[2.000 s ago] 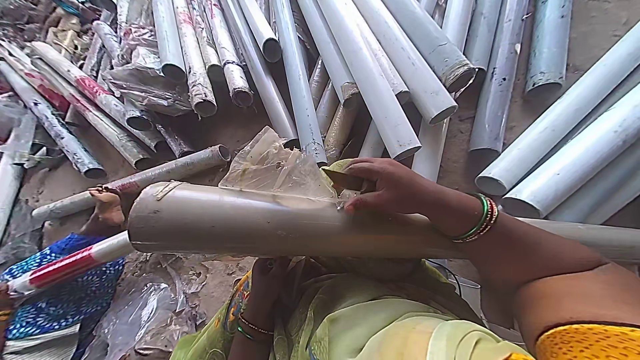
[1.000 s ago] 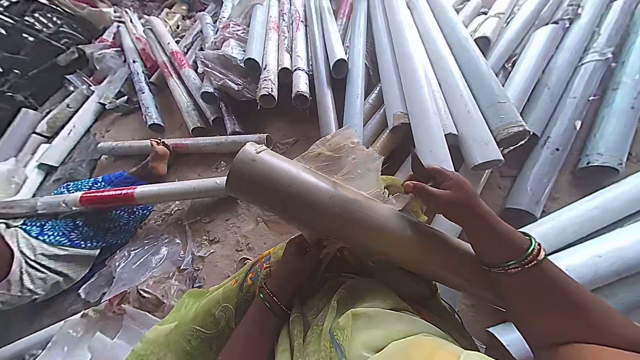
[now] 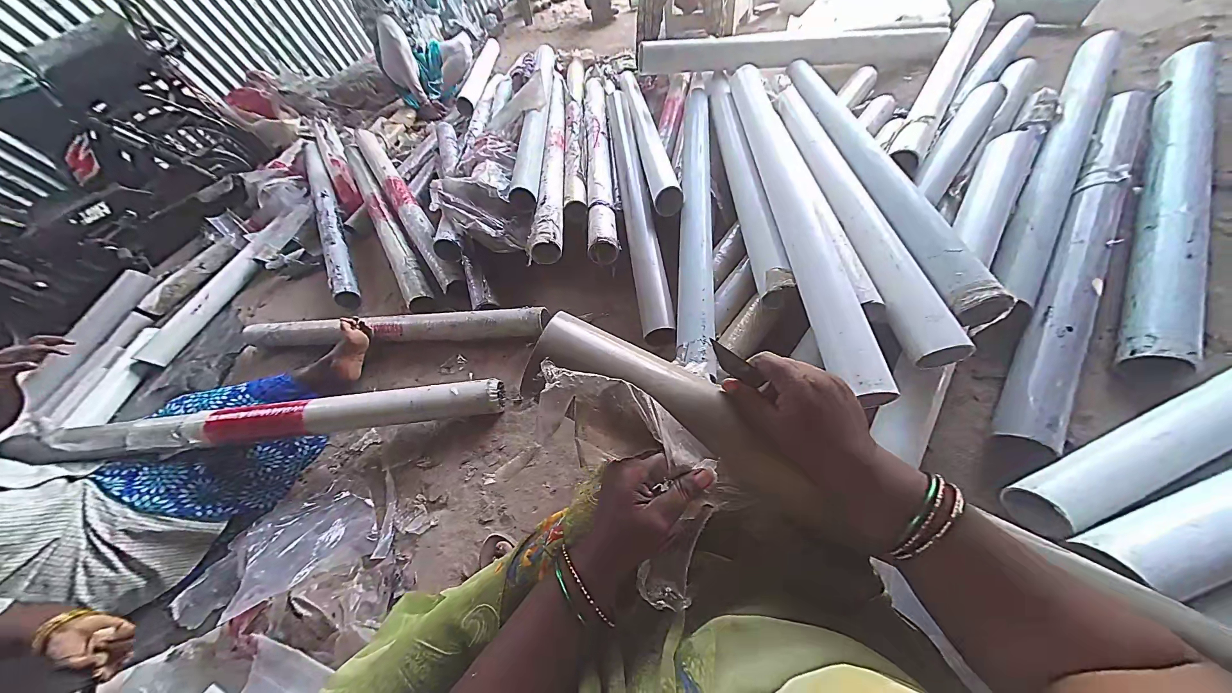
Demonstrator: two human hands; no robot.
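Note:
A grey plastic pipe (image 3: pixel 635 366) lies slantwise across my lap, its wide open end toward the upper left. My right hand (image 3: pixel 808 433) rests on the pipe and grips a dark, flat blade-like tool (image 3: pixel 739 366) that points up and left. Below the pipe, my left hand (image 3: pixel 650 505) pinches a clear plastic film (image 3: pixel 616 404), which hangs from near the pipe's end and down past my fingers. Where the film meets the pipe is partly hidden by my hands.
Many grey pipes (image 3: pixel 808 231) lie on the dirt floor ahead and to the right. At left sits another person, with a red-banded pipe (image 3: pixel 366 412) across the lap and a bare foot (image 3: pixel 348 354) showing. Torn plastic film (image 3: pixel 298 549) litters the ground nearby.
My left hand, earlier beneath the pipe, is now in front of it with film between its fingers. The film has moved from the pipe's upper side to its lower side. The view has shifted upward.

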